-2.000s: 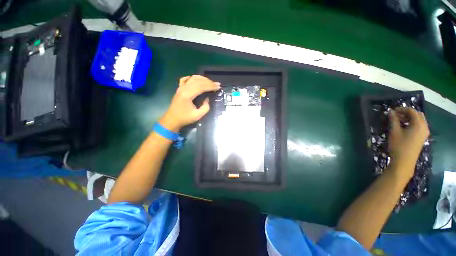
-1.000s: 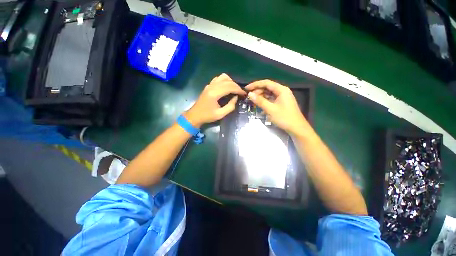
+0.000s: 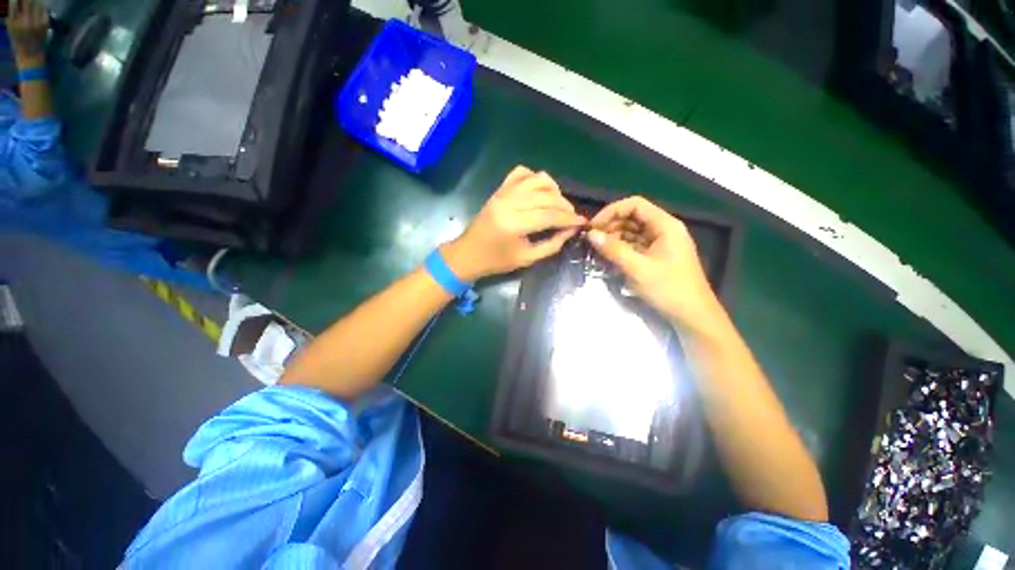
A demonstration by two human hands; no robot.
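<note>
An open tablet with a glaring white rectangle lies in a black foam tray in front of me. My left hand, with a blue band at the wrist, and my right hand meet at the tablet's far end. Their fingertips pinch together around something tiny and dark, too small to make out. The hands hide most of the electronics at that end.
A blue bin with small white pieces stands beyond my left hand. Stacked black trays with a tablet are at the left. A tray of glittering small parts is at the right. Another person's hand shows at the far left.
My right hand has come from the parts tray to the tablet's far end and now meets my left hand there. The view has turned, so the scene looks tilted.
</note>
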